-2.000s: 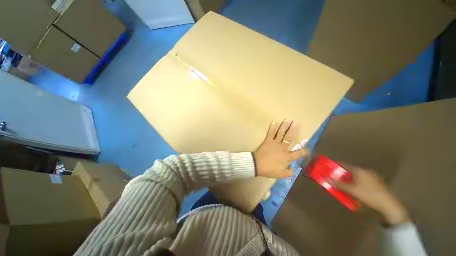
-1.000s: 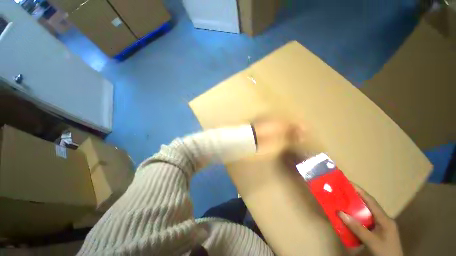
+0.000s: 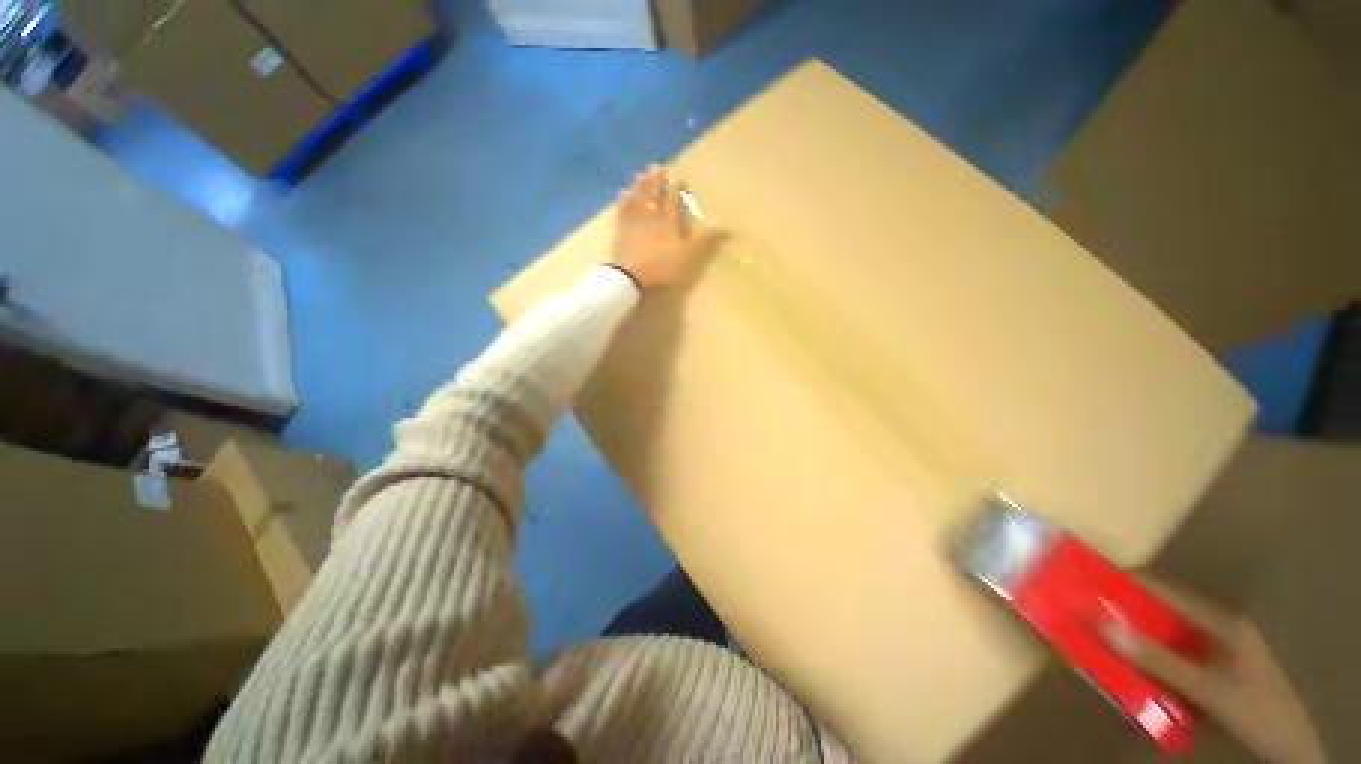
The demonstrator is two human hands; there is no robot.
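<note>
A large brown carton (image 3: pixel 955 314) stands in front of me with its closed flap face up. A strip of packing tape (image 3: pixel 836 358) runs along its middle seam from the far left edge toward the near right. My left hand (image 3: pixel 657 232) lies flat on the far left end, beside the tape, and holds nothing. My right hand (image 3: pixel 1216 672) holds the red tape dispenser (image 3: pixel 1090 605). Its blurred metal front end is over the seam near the carton's right edge; I cannot tell if it touches the board.
An open brown carton (image 3: pixel 120 552) is at the lower left, below a white door (image 3: pixel 135 254). Stacked cartons (image 3: pixel 224 75) on a blue pallet stand at the upper left. Large brown cardboard (image 3: pixel 1224 179) is at the right. The floor (image 3: pixel 448 194) is blue.
My left hand has moved from the carton's middle to its far left end. The tape dispenser has moved right along the seam, and more tape shows on the carton. The view has shifted.
</note>
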